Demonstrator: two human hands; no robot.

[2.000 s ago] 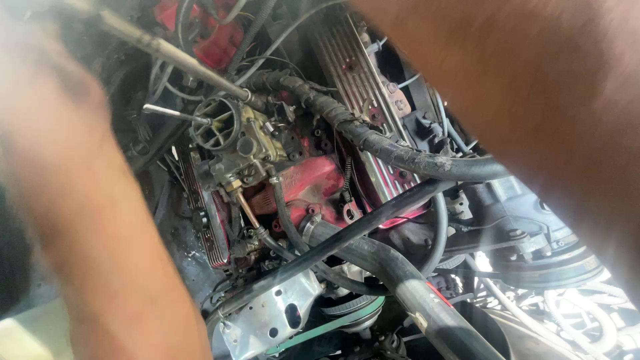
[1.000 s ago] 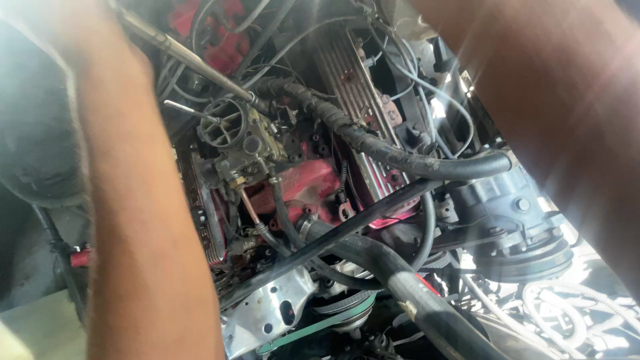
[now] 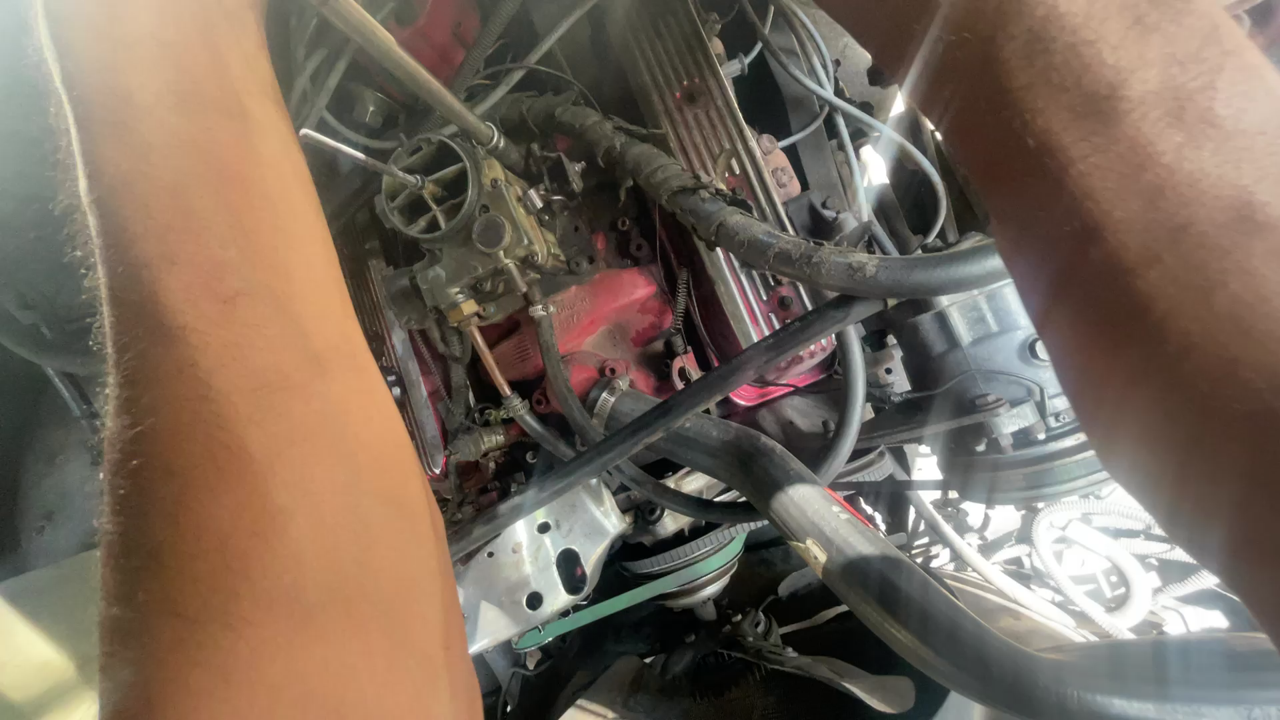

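Note:
Both of my forearms reach across the engine bay, and both hands lie beyond the top edge of the view, so what they hold or touch is hidden. Between the arms sits a carburetor (image 3: 475,225) with a thin metal stud standing in its round throat. Below it lies the red intake manifold (image 3: 600,320). A finned metal valve cover (image 3: 700,130) runs along the right side of the manifold. A metal rod (image 3: 410,65) slants from the top edge to just behind the carburetor. A wrapped black hose (image 3: 700,205) crosses the valve cover.
A thick radiator hose (image 3: 780,480) curves toward the lower right. A dark bar (image 3: 660,415) crosses above the manifold's front. Near the bottom are a silver bracket (image 3: 545,560), a green belt (image 3: 640,590) and fan blades (image 3: 860,685). White corrugated tubing (image 3: 1110,570) lies at the right.
My right forearm has moved toward the right, showing more of the gray wires beside the valve cover. The left forearm stays along the left side, with its hand now out of view.

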